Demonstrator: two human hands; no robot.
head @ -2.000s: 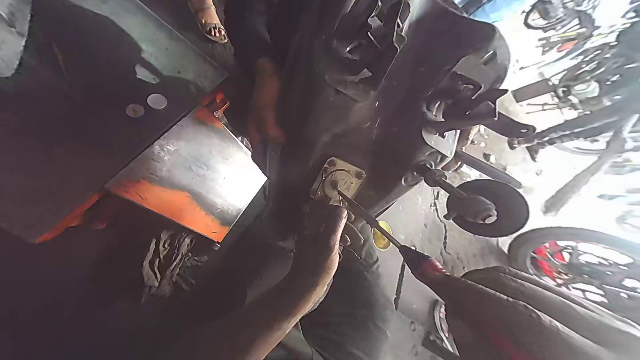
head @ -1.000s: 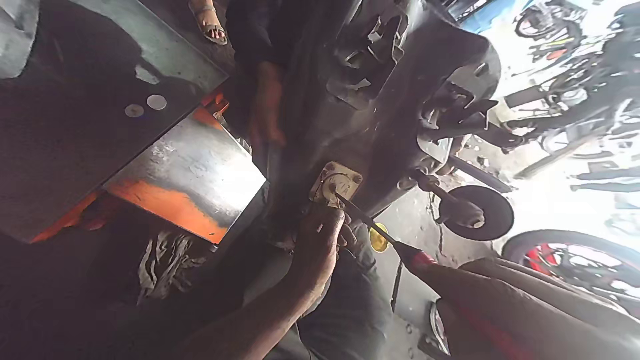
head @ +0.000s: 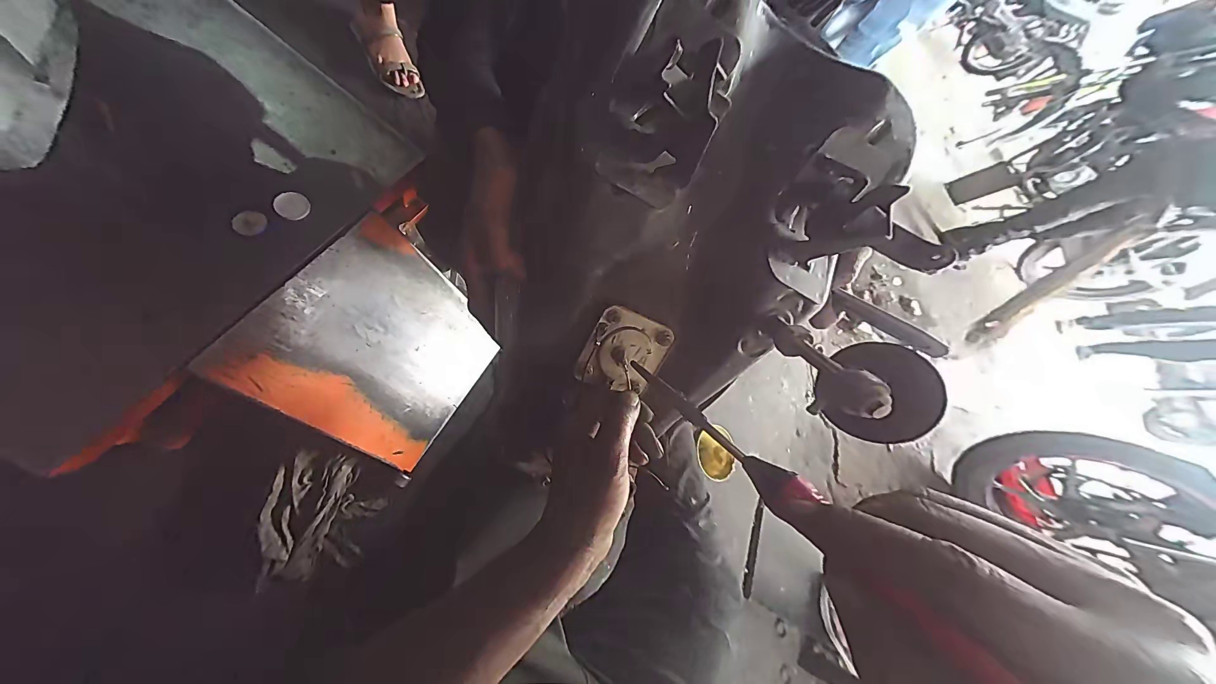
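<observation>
A pale square flange fitting (head: 627,350) with a round centre and corner holes sits against a dark, dusty metal body, perhaps a fuel tank (head: 703,237). At its lower edge is my left hand (head: 598,456), fingers bent close to the centre; a thin wire-like piece shows by the fingertips, and whether they grip it is unclear. From the lower right comes my right hand (head: 950,579), closed round the red handle of a slim tool, likely a soldering iron (head: 698,418). Its tip meets or nearly meets the centre of the fitting.
A metal sheet with orange paint (head: 351,332) juts out at left beside a dark panel (head: 171,247). Another person's hand (head: 494,218) rests near the body's left side; a sandalled foot (head: 394,62) is above. A black disc (head: 883,391), a wheel (head: 1092,484) and motorcycles stand right.
</observation>
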